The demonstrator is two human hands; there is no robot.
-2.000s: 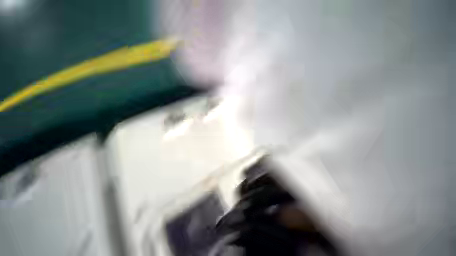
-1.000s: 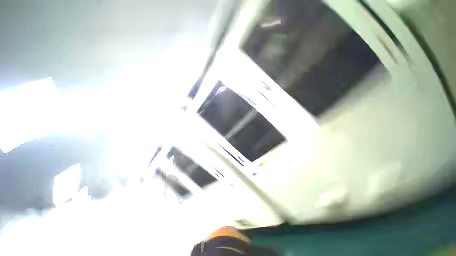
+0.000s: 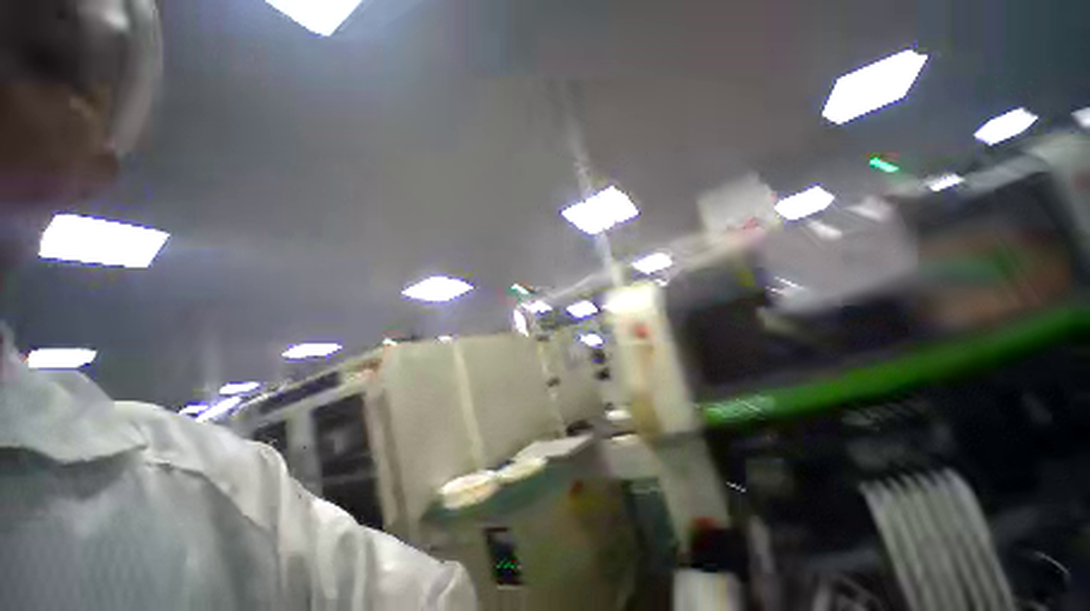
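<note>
Neither of my hands is in view. A person in a white work smock [image 3: 179,513] fills the left side, close to the camera, with the head cut off by the upper left edge. A cream-white machine cabinet [image 3: 436,400] stands beyond the person's shoulder. At the right is a large machine with a green stripe [image 3: 896,382] and dark, crowded parts below it. The view is tilted and partly blurred.
Several pale strips or cables [image 3: 938,537] hang at the lower right machine. A cream upright post [image 3: 651,358] stands at its left end. A lower cabinet [image 3: 526,549] has small green lights. Bright ceiling panels [image 3: 601,210] run overhead.
The view has swung from blurred white covers and green floor, then tilted cabinets with dark windows, to the ceiling, machines and a person in white. The black and orange shape has left the picture.
</note>
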